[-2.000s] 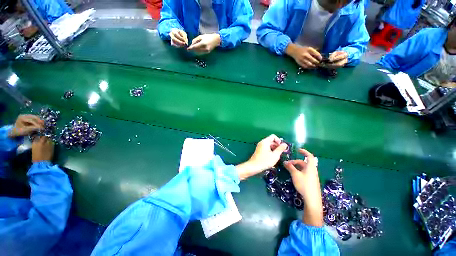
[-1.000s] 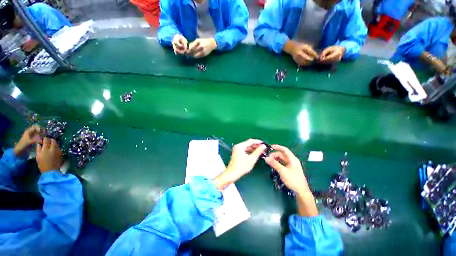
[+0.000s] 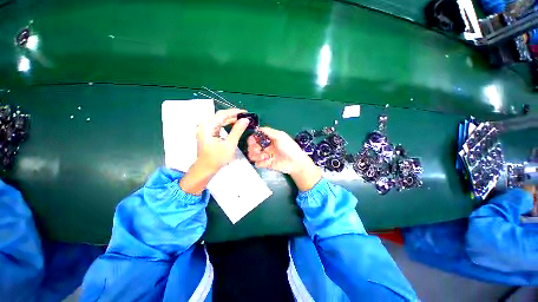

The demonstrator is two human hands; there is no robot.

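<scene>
My left hand [image 3: 218, 141] pinches a dark round module [image 3: 250, 121] between thumb and fingers above the white paper sheets [image 3: 183, 133]. My right hand [image 3: 274, 153] is just right of it, with another dark shiny module [image 3: 261, 139] held at its fingers, close below the first. The two sheets overlap, one upright at left, one slanted [image 3: 239, 190] below my hands. To the right lie a smaller cluster of dark modules [image 3: 324, 148] and a larger heap [image 3: 386, 162].
Thin silvery rods [image 3: 215, 97] lie at the paper's top edge. A small white slip [image 3: 351, 111] lies above the clusters. Stacked trays of dark parts [image 3: 481, 156] stand far right, beside a neighbour's blue sleeve [image 3: 504, 227]. A dark pile [image 3: 12, 135] lies far left.
The view has tilted down and the workers opposite are out of frame. My hands are now nearer the paper, away from the smaller cluster. A second module now shows in my right hand.
</scene>
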